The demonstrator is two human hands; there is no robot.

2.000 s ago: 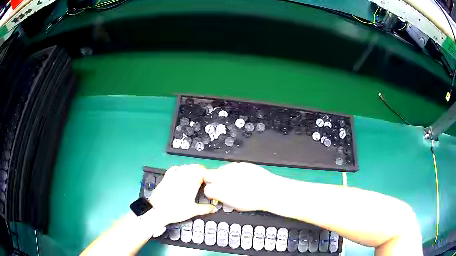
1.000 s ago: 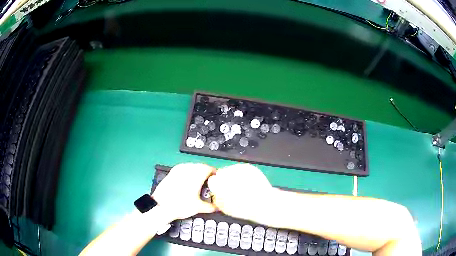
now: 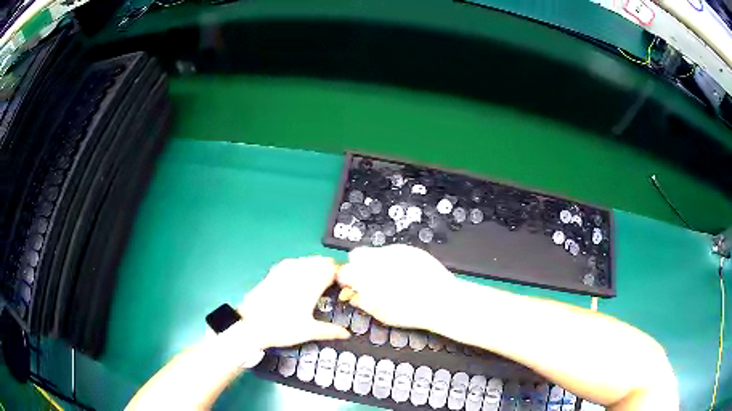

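My left hand (image 3: pixel 295 303) and my right hand (image 3: pixel 397 282) are bare and meet at the fingertips over the left part of the black slotted tray (image 3: pixel 393 353). Whatever is pinched between the fingers is too small and hidden to tell. The tray holds two rows of oblong parts (image 3: pixel 385 379), pale in the near row, greyer in the far row, some bluish at the right. My hands and right forearm cover part of the far row. Beyond lies a flat black tray (image 3: pixel 498 261) with small round discs (image 3: pixel 413 215), some whitish, many dark, in loose heaps.
A tall pile of black slotted trays (image 3: pixel 120 201) stands at the left. The green mat (image 3: pixel 233 193) runs under the trays, with a darker green strip behind it. A thin cable (image 3: pixel 668 201) and metal post foot (image 3: pixel 722 245) are at the right, above yellow tape (image 3: pixel 720 329).
The view has shifted, so the disc tray and the stacked trays appear further right. My fingertips stay together over the slotted tray, and more of its far row shows below my right hand.
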